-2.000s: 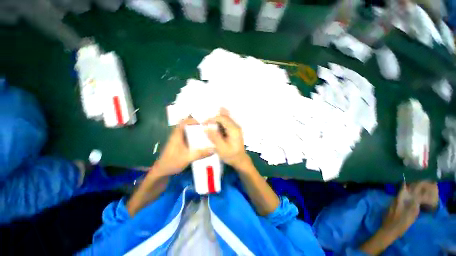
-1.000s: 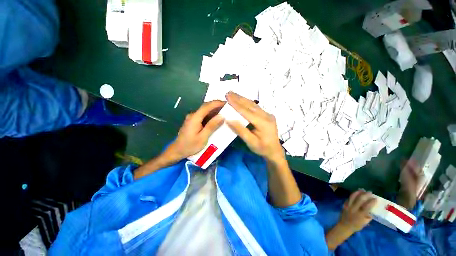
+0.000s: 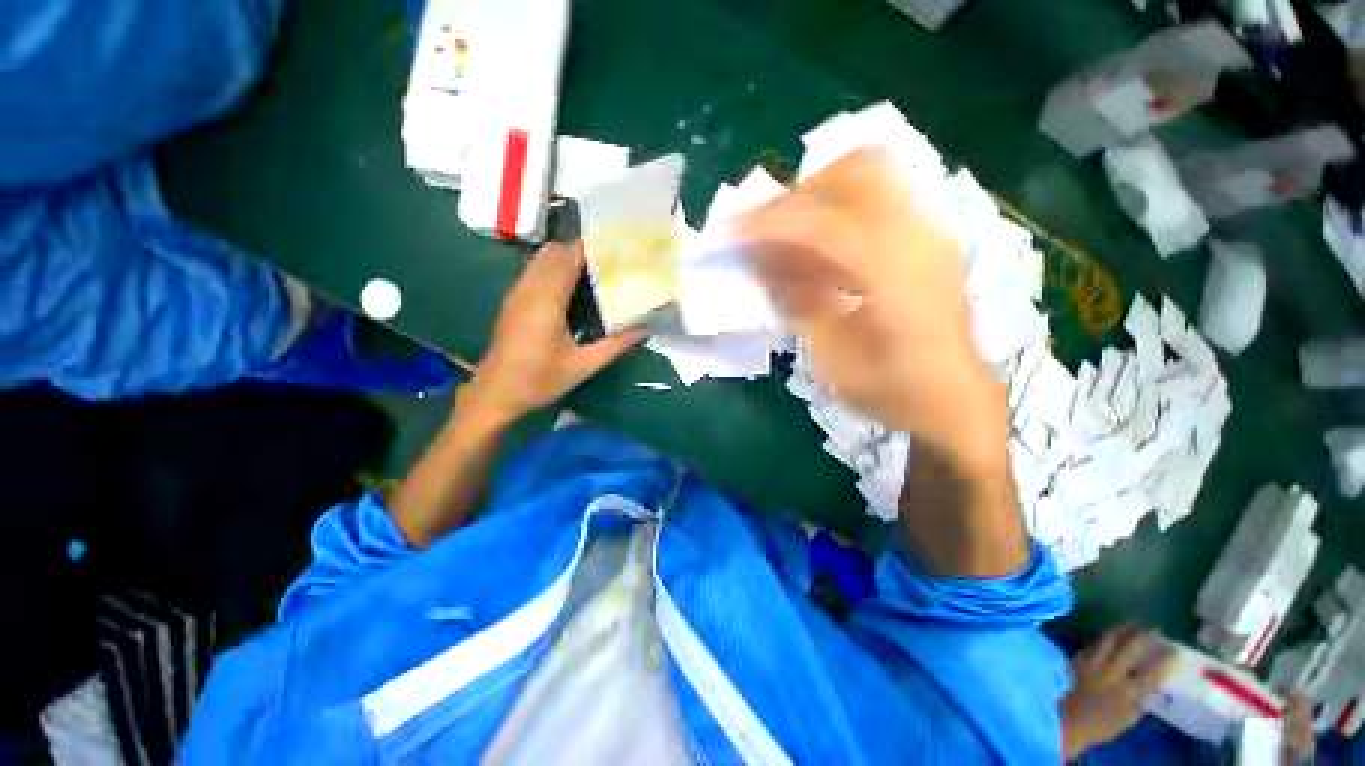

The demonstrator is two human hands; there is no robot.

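An open white carton [image 3: 632, 258] has its cream opening facing up and a white flap raised at its far side. My left hand [image 3: 532, 337] grips it at its left and near edges, fingers on the left, thumb at the near side. My right hand [image 3: 868, 277] is blurred over the leaflet pile [image 3: 1115, 412]; its fingertips are beside white leaflets [image 3: 726, 285] right of the carton. Whether it holds one cannot be told.
Stacked cartons [image 3: 512, 180] with a red band lie beyond my left hand. A round white disc [image 3: 380, 299] is near the table edge. Rubber bands [image 3: 1085, 292] lie behind the pile. Another person's hand [image 3: 1111, 688] holds a carton at lower right. Crumpled wrap [image 3: 1153, 195] lies at far right.
The closed-looking carton between both hands is gone from over my lap. My left hand now holds an open carton beside the stack; my right hand has moved right over the pile.
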